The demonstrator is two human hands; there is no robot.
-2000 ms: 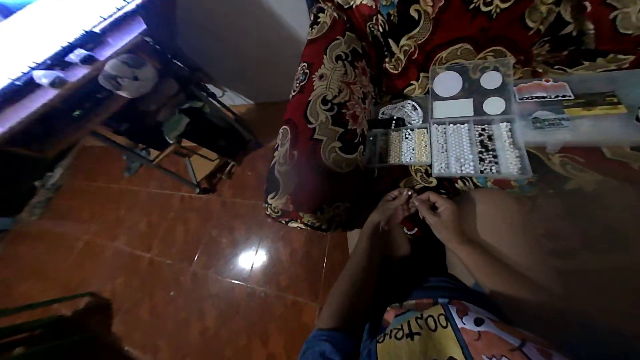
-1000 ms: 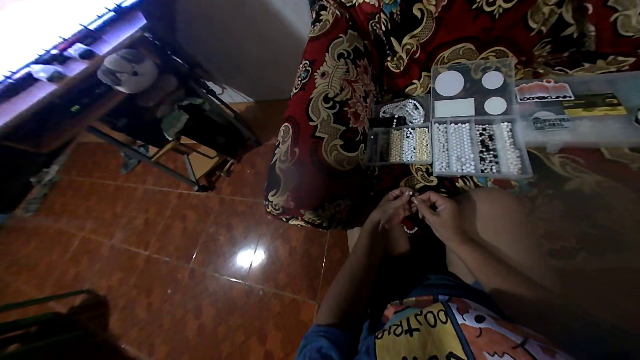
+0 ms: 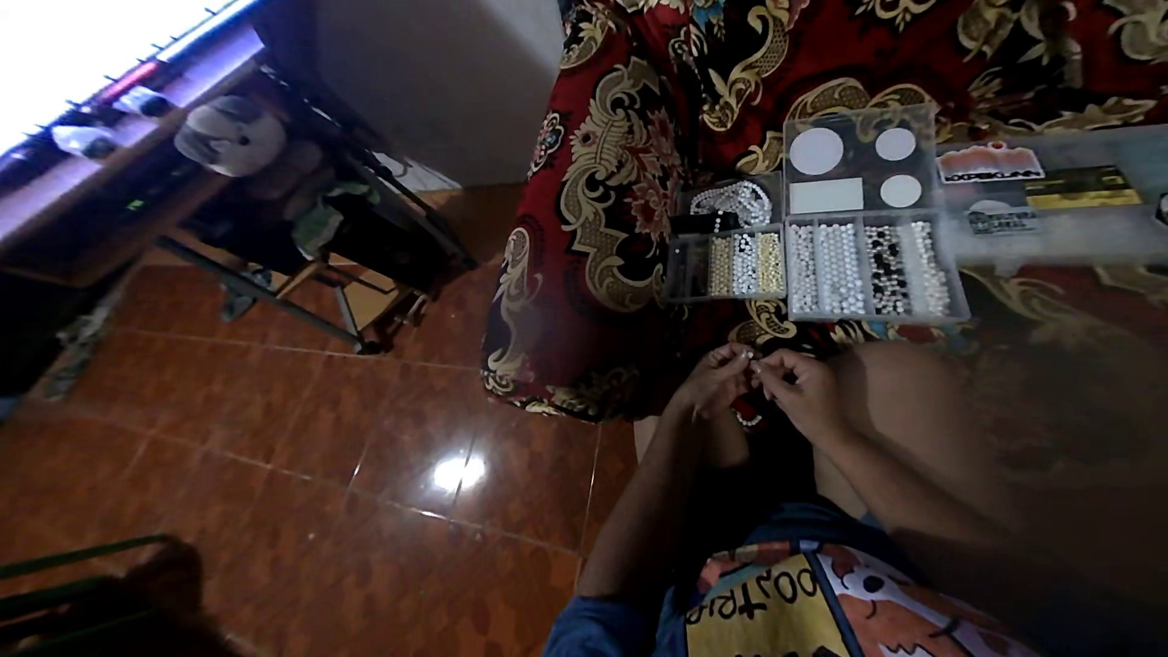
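My left hand (image 3: 714, 381) and my right hand (image 3: 798, 391) meet fingertip to fingertip above my lap. Both pinch a small beaded strand, and its lower part (image 3: 749, 420) hangs below them with white and red beads. Its upper part is hidden by my fingers. Beyond my hands lies an open clear plastic bead box (image 3: 964, 306) with white, silvery and black beads in its compartments. Left of it sits a smaller clear box (image 3: 671, 283) with gold and silvery beads. A coil of white beads (image 3: 735, 203) rests in its upper part.
A red patterned sofa cover (image 3: 611, 182) lies under the boxes. At the right is a long translucent plastic case (image 3: 1095, 242) with stickers. A desk (image 3: 128, 173), a grey and white plush toy (image 3: 233, 137) and a metal-framed stand (image 3: 274, 306) are at the left, over the tiled floor (image 3: 365, 456).
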